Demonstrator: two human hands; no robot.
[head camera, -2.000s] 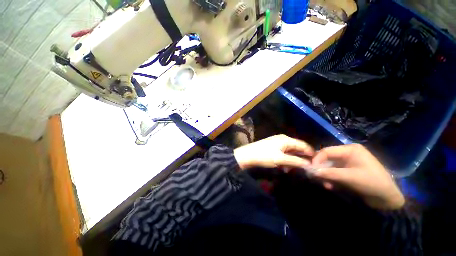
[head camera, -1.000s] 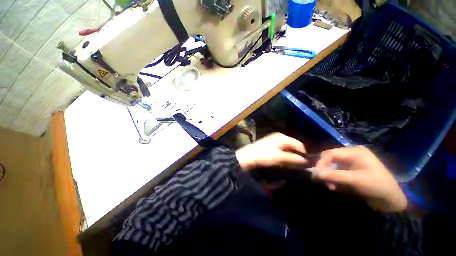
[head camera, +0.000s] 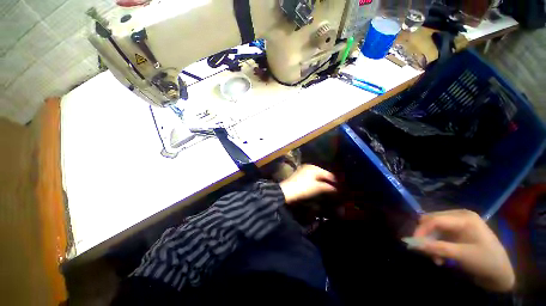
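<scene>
My right hand (head camera: 470, 245) is at the lower right and pinches a small pale item (head camera: 414, 241) between thumb and finger; what it is cannot be told. My left hand (head camera: 307, 183) is below the table's front edge, fingers curled over a very dark area; whether it holds dark cloth is hidden. A narrow black strip (head camera: 232, 147) runs from the needle plate area over the table's edge, down towards my left sleeve. The cream sewing machine (head camera: 197, 33) stands behind it, its presser foot (head camera: 177, 111) small and bright.
A blue crate (head camera: 383, 170) with shiny black pieces stands right of the table (head camera: 120, 179). A blue-handled tool (head camera: 366, 86), a blue cup (head camera: 381, 38) and a green-handled tool (head camera: 347, 50) are at the back right. A round pale dish (head camera: 235, 87) lies under the machine arm.
My hands have moved apart: my right hand went right and down with the pale item, my left hand slightly left. The camera view has shifted, showing more beyond the crate.
</scene>
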